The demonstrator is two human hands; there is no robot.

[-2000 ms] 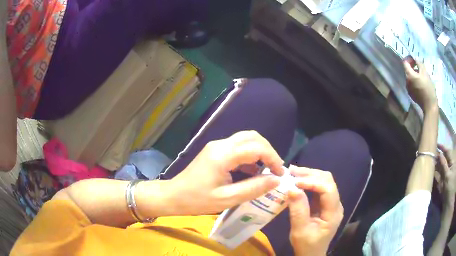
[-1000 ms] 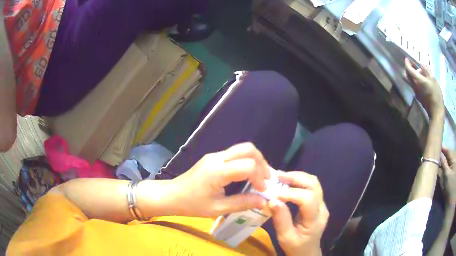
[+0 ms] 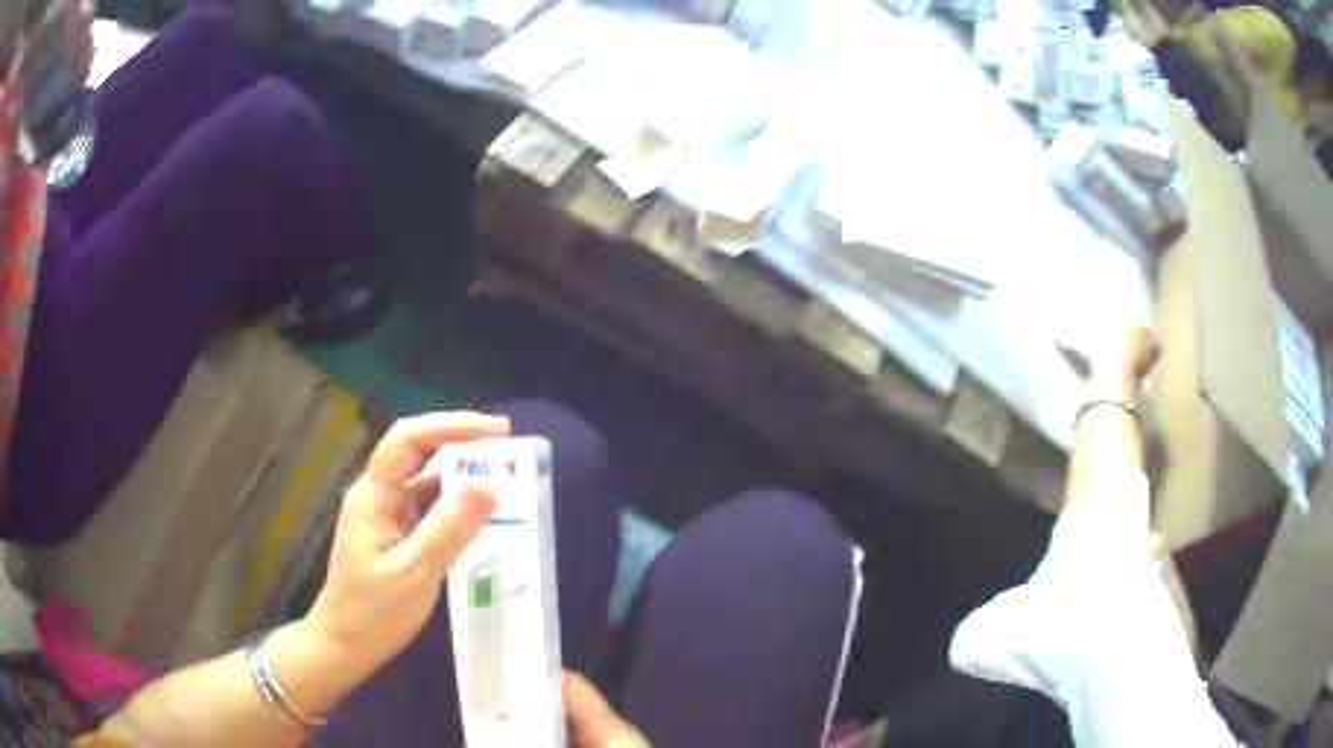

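A slim white retail carton [image 3: 504,628] with blue lettering and a green patch stands nearly upright over my lap, its printed face towards me. My left hand [image 3: 417,533] grips its upper end, thumb on the face and fingers behind the top edge. My right hand [image 3: 597,716] is at the carton's lower right side, with only part of it in view at the bottom edge. The carton's top end looks closed. Its bottom end is cut off by the picture's edge.
A pale table [image 3: 936,161] with wooden block ends [image 3: 841,339] runs diagonally ahead, bearing leaflets and white cartons. A brown shipping carton [image 3: 1221,336] stands at right. Another person's arm [image 3: 1104,453] reaches onto the table. Flattened cardboard [image 3: 183,490] lies at left; my knees are below.
The view has swung up and right, showing more table and the shipping carton. The carton has turned upright with its face showing; my right hand has moved from its top end to its lower side.
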